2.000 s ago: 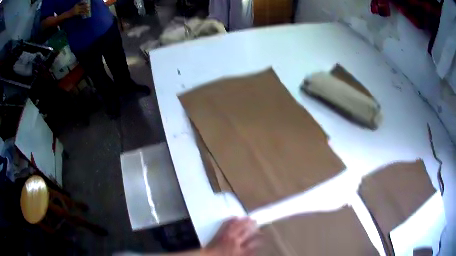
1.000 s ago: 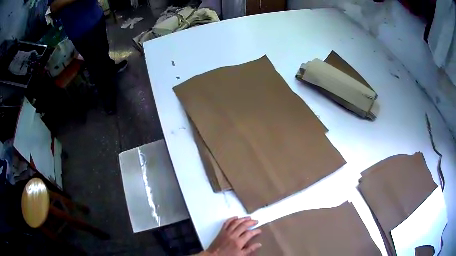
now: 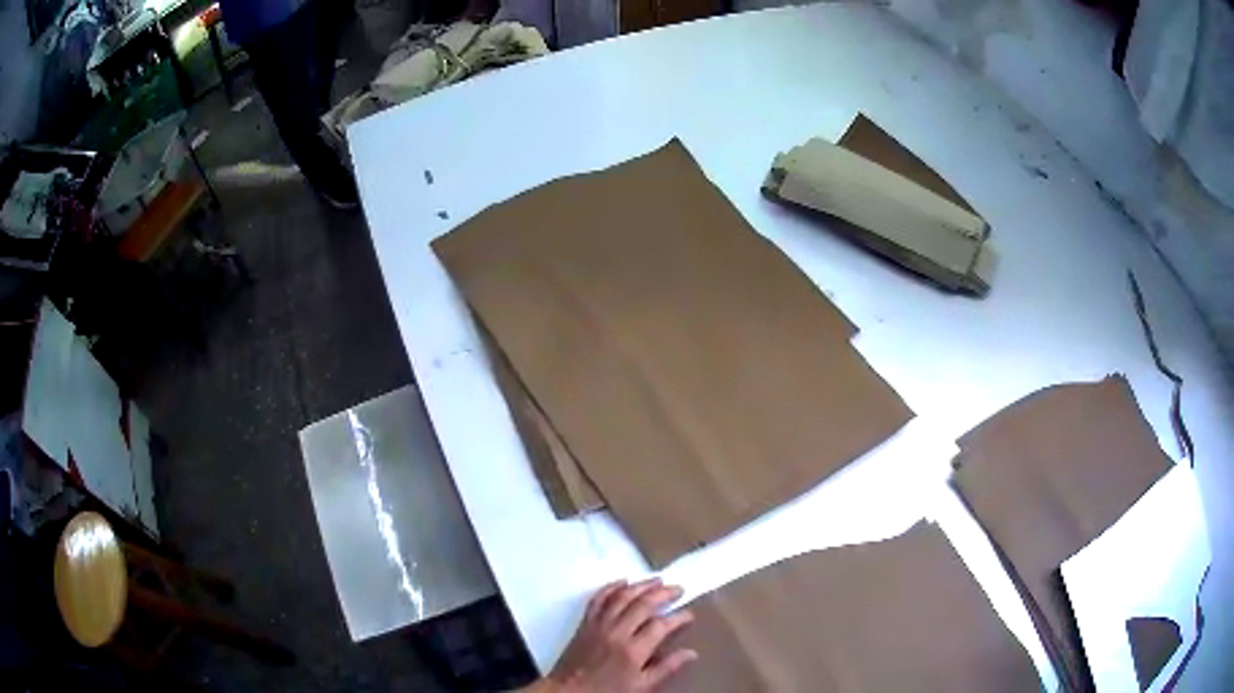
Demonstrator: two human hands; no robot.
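My left hand (image 3: 625,643) is at the bottom edge, palm down with fingers slightly spread, on the left edge of a brown fabric panel (image 3: 846,623). Nothing shows held in it. The panel lies flat and is cut off by the bottom edge. My right hand is not in view. A stack of brown panels (image 3: 663,352) lies beyond my left hand, its lower layers offset to the left. Another brown stack (image 3: 1062,467) lies at the right. The white card template (image 3: 1144,562) rests over its near part, and brown shows through its window.
A tan-grey bundle (image 3: 880,210) lies on a darker brown piece at the back of the white table (image 3: 596,122). A dark wavy cord (image 3: 1161,352) lies near the wall. A grey boxy surface (image 3: 393,515), a round stool (image 3: 92,578) and a person's legs (image 3: 291,95) are beyond the table's left edge.
The camera view has shifted, so the table and panels sit further left and higher. The template and its window show more fully. My left hand has stayed at the panel's edge.
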